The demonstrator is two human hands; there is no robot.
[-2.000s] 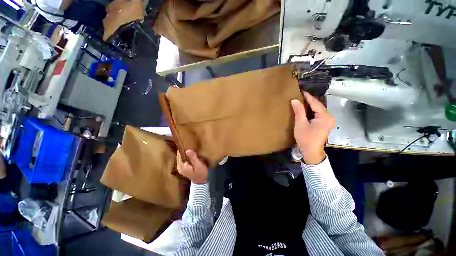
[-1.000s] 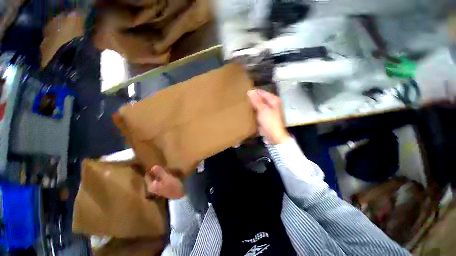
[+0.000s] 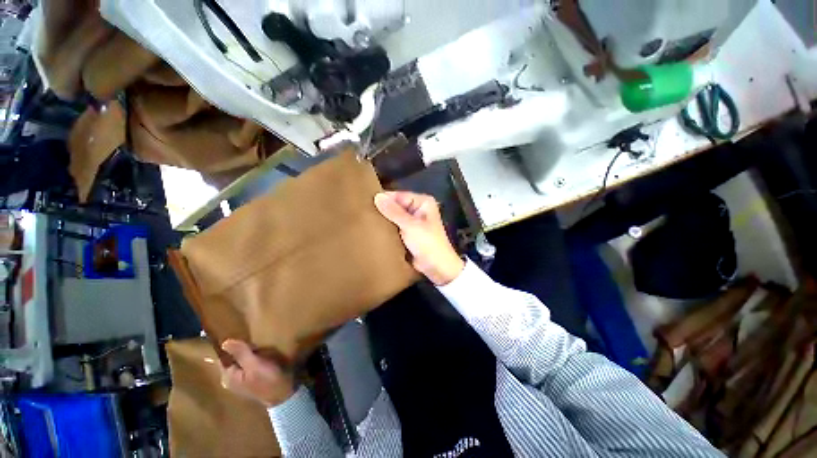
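Observation:
A tan-brown bag body is held out flat in front of me, with a stitched line across it. My left hand grips its lower left corner, by the darker folded edge. My right hand pinches its right edge near the end of the sewing machine's cylinder arm. The bag's upper right corner is at the dark presser foot and needle area; whether the foot is down on it I cannot tell.
More brown pieces lie at the lower left. A brown heap is beyond the machine. A green spool or bottle and dark green scissors lie on the white table. Blue bins are at the far left.
The view has swung right, so the machine fills more of the top. Both hands still hold the bag body, and its upper right corner still lies by the needle area.

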